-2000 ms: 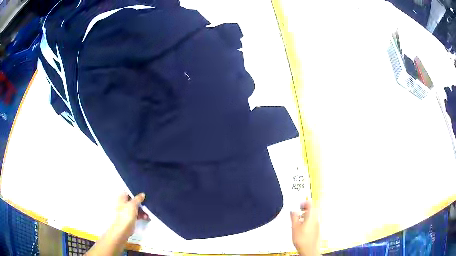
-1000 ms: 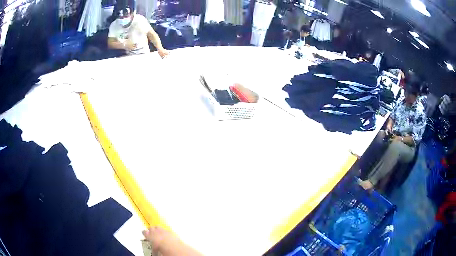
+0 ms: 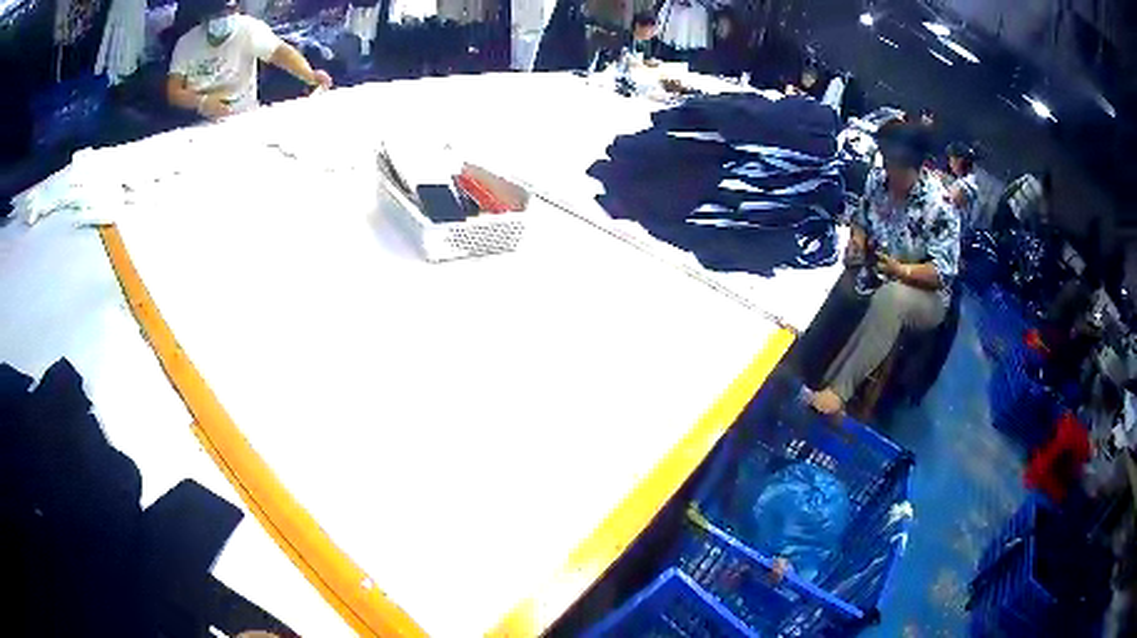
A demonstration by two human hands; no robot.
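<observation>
The dark navy garment piece [image 3: 94, 523] lies at the lower left of the white tabletop, cut off by the picture's left and bottom edges. Its squared tab points right, towards the yellow-orange tape [image 3: 231, 461]. A small skin-coloured sliver at the bottom edge, just right of the cloth, looks like part of my right hand [image 3: 259, 634]. It is almost wholly cut off, so its fingers and anything in it are hidden. My left hand is out of the picture.
A white perforated basket [image 3: 471, 237] holds dark and red items. A navy garment stack [image 3: 723, 187] lies beyond it. Blue crates [image 3: 810, 499] stand by the right table edge. A seated person [image 3: 904, 237] is at right; another [image 3: 225, 69] stands across the table.
The view has swung up and right from the garment piece. Since the last earlier frame, the basket and stack have shifted left in view, and my right hand has dropped almost out at the bottom.
</observation>
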